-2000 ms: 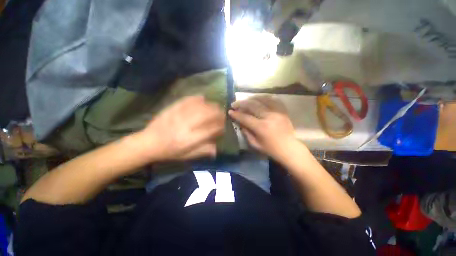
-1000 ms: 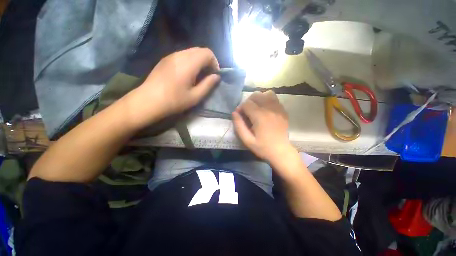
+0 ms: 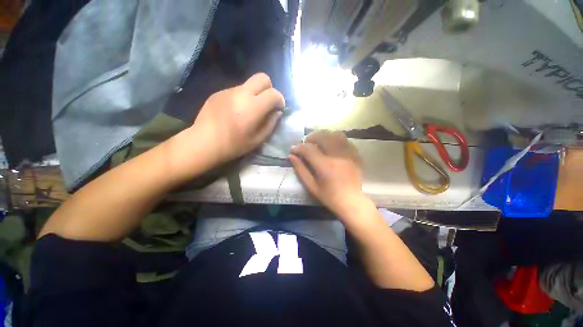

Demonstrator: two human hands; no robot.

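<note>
My left hand (image 3: 240,118) pinches the edge of a light grey fabric piece (image 3: 275,148) just left of the bright glare at the needle. My right hand (image 3: 329,167) holds the same piece's right edge with thumb and fingers. A black fabric panel (image 3: 236,45) lies behind my left hand, with a large grey panel (image 3: 96,83) over it at left. Olive green fabric (image 3: 156,133) lies under my left forearm. A narrow green strip (image 3: 235,186) hangs towards the table's front edge. The needle and presser foot are hidden in glare.
The white-grey sewing machine head (image 3: 498,48) stands at right. Scissors (image 3: 415,131) with one red and one orange-yellow handle lie right of my right hand. A blue tray (image 3: 529,185) with a whitish strip (image 3: 508,167) across it is at far right. Green fabric (image 3: 166,230) lies below the table edge.
Since two seconds ago, the olive fabric between my hands has given way to the grey piece. In the last second, my hands have shifted slightly down in the picture, as have the scissors and tray.
</note>
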